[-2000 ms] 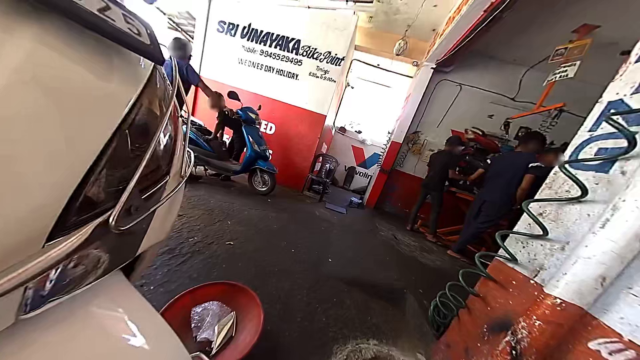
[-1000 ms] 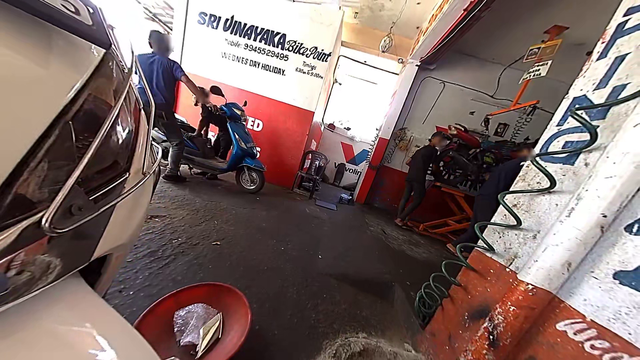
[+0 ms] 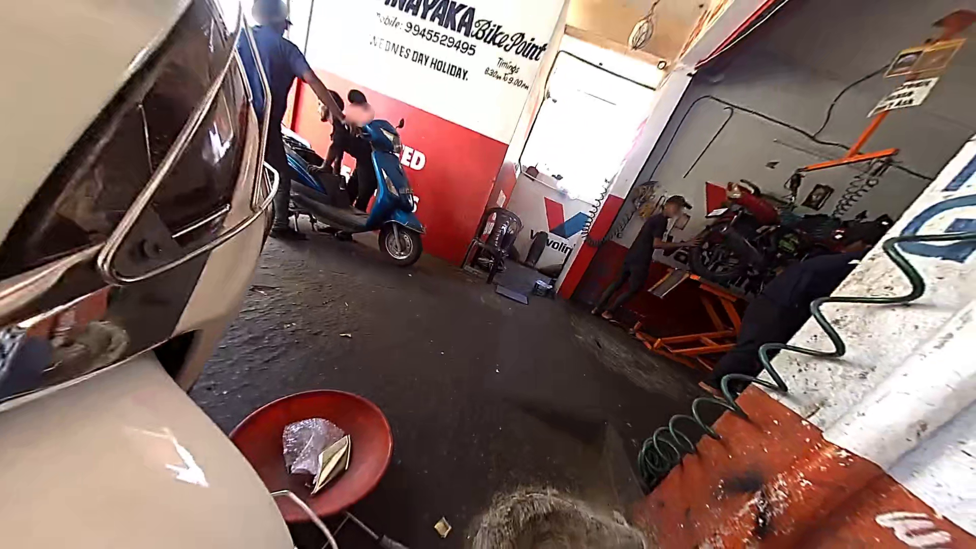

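Neither of my hands shows in the head view. Close on the left is the beige body of a scooter (image 3: 114, 457) with a dark tail light and a metal guard rail (image 3: 164, 145). Beside it, low in the view, a round red bowl (image 3: 374, 442) holds crumpled clear plastic (image 3: 309, 442) and a small flat packet (image 3: 332, 463). What the bowl rests on is hidden.
A coiled green air hose (image 3: 827, 301) hangs along the red and white wall (image 3: 915, 366) at right. Further back, people stand by a blue scooter (image 3: 393, 194) and by a motorcycle (image 3: 732, 244) on an orange lift (image 3: 698, 343). A chair (image 3: 499, 232) stands near the doorway.
At the motorcycle lift, the co-worker in dark clothes at the right has bent forward beside it. The view has shifted somewhat.
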